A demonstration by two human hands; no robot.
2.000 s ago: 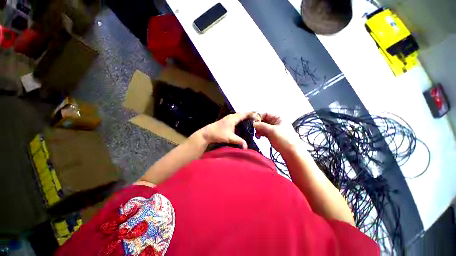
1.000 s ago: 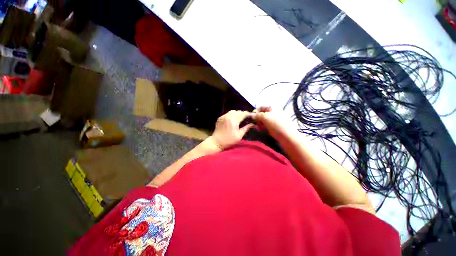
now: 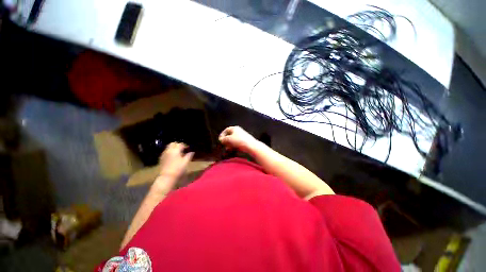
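My left hand (image 3: 175, 159) is over the near edge of the open carton (image 3: 113, 154). It is blurred, with its thumb and fingers apart, and nothing shows in it. Black coiled cable bundles (image 3: 165, 133) fill the carton. My right hand (image 3: 235, 139) is in front of my body, right of the carton, with its fingers curled in. I cannot tell if it holds something small; the area below it is dark. A loose pile of thin black cables (image 3: 341, 79) lies on the white bench (image 3: 208, 53), some loops hanging over its near edge.
A smartphone (image 3: 129, 24) lies on the bench at the upper left. A dark grey strip (image 3: 421, 64) runs along the bench. A red shape (image 3: 93, 79) is under the bench behind the carton. A brown and yellow item (image 3: 77, 223) is on the floor at the lower left.
My hands have come apart, and the left has moved left to the carton. The dark coil seen between them earlier no longer shows there. The view has turned, so the bench runs more across it.
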